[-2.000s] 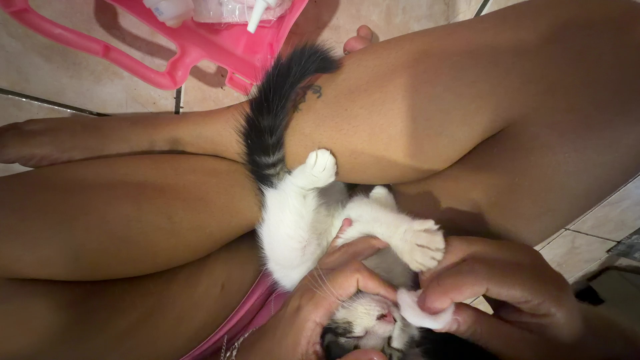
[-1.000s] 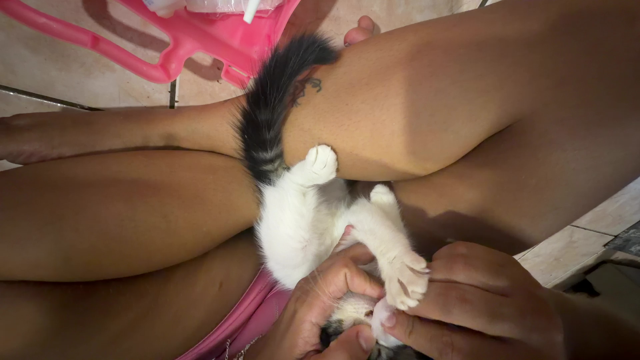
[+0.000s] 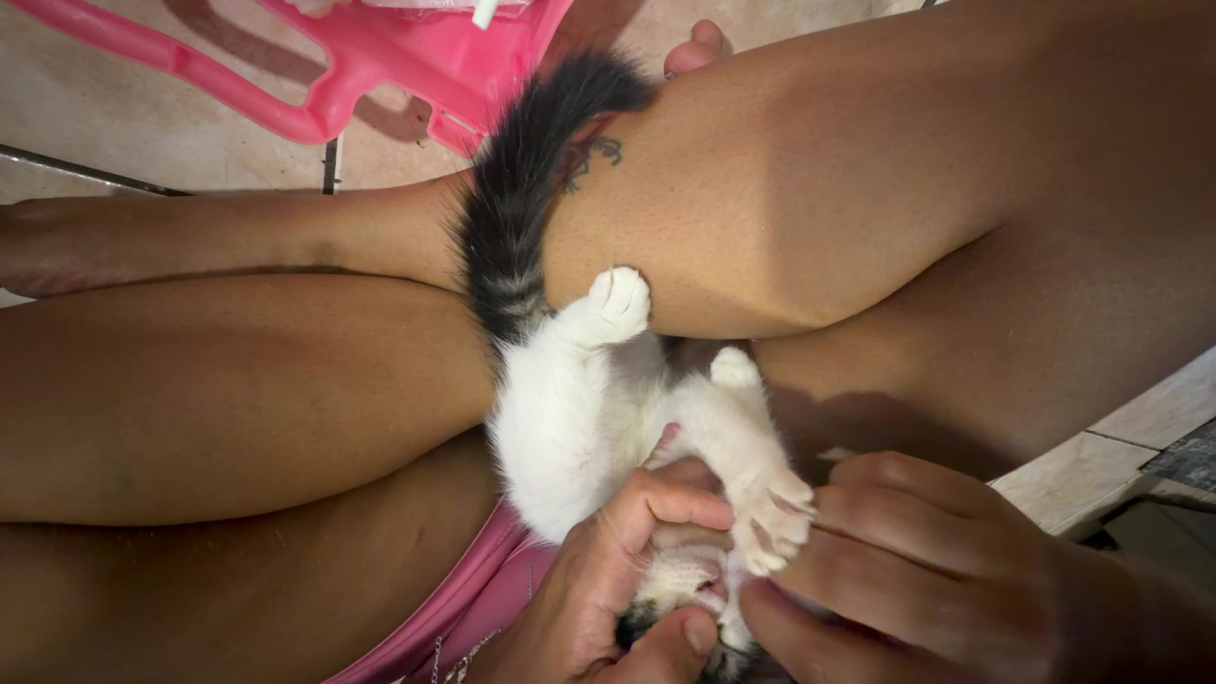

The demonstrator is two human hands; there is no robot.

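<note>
A kitten with a white belly [image 3: 560,418] and a bushy dark tail [image 3: 513,199] lies on its back across my lap. My left hand [image 3: 632,579] is around its head and neck, thumb beside the face. My right hand [image 3: 912,570] is at the other side of the face, fingers bent over a white cotton pad [image 3: 736,578] that is mostly hidden. One spread front paw [image 3: 771,521] rests against my right fingers. A hind paw [image 3: 619,299] points up near the tail's base. The kitten's eyes cannot be made out.
Bare legs surround the kitten on a tiled floor [image 3: 85,104]. A pink plastic tray with a handle [image 3: 380,47] stands at the upper left, holding clear plastic packaging and a white tube-like item [image 3: 485,12]. Dark objects lie at the right edge.
My right hand has moved left, bringing the cotton pad over the kitten's face; two seconds ago the pad showed plainly between its fingers. The kitten's raised front paw has come down against that hand.
</note>
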